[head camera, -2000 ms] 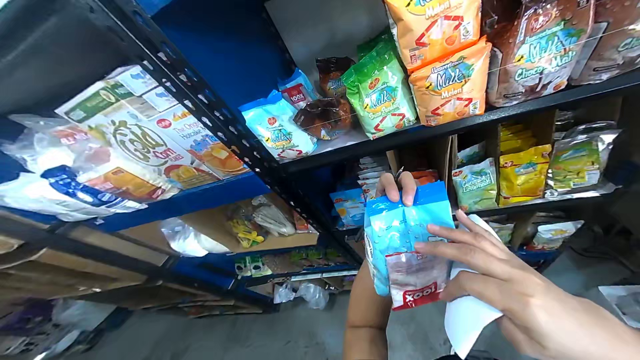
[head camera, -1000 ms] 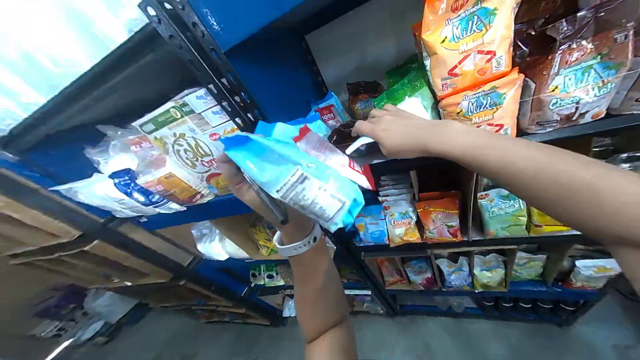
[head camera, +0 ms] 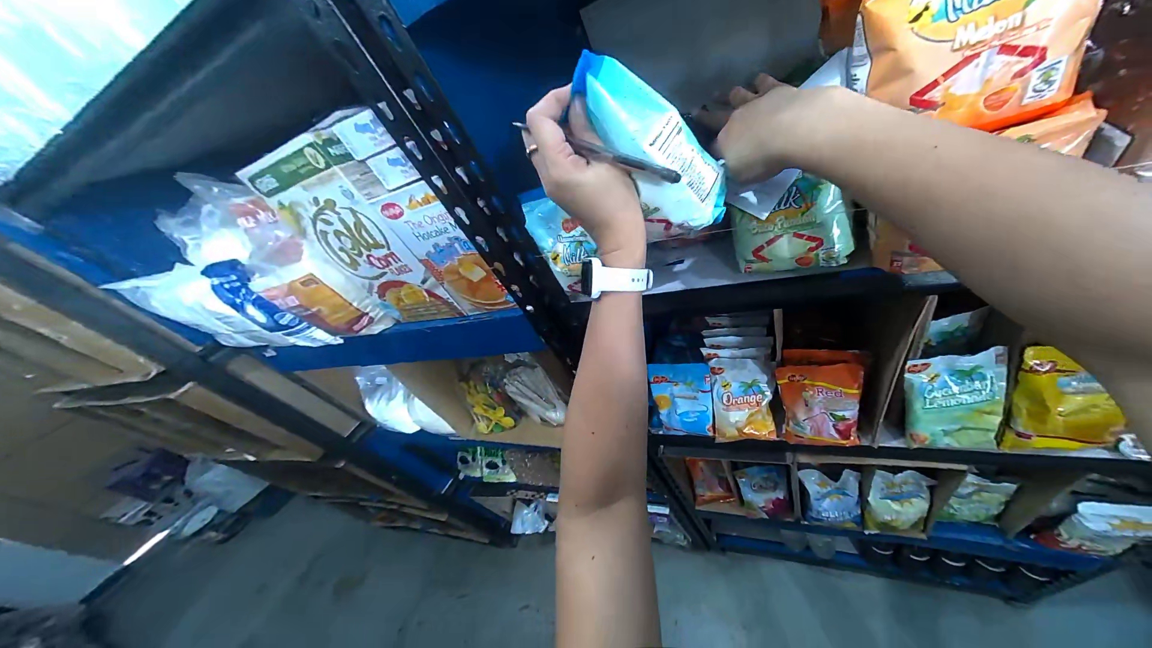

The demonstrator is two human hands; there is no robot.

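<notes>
My left hand (head camera: 589, 171), with a white watch (head camera: 619, 277) on its wrist, holds a light-blue drink powder pouch (head camera: 652, 135) by its side, and a dark pen (head camera: 621, 160) lies across the fingers. My right hand (head camera: 760, 126) reaches into the upper shelf behind the pouches; its fingertips are partly hidden, so its grip is unclear. A white paper (head camera: 765, 192) shows below it, over a green milk pouch (head camera: 792, 229). Another blue pouch (head camera: 558, 236) stands on the shelf, left of my left wrist.
Orange melon pouches (head camera: 981, 63) stand at the upper right. A perforated metal post (head camera: 459, 171) divides this shelf from one with cereal boxes (head camera: 351, 225). Lower shelves hold an orange drink pouch (head camera: 742, 396), a red one (head camera: 821, 400) and a cucumber lemonade pouch (head camera: 956, 396).
Two seconds ago both hands were at the blue pouch in front of the shelf. My right hand has left it and moved into the shelf, while my left hand has raised the pouch.
</notes>
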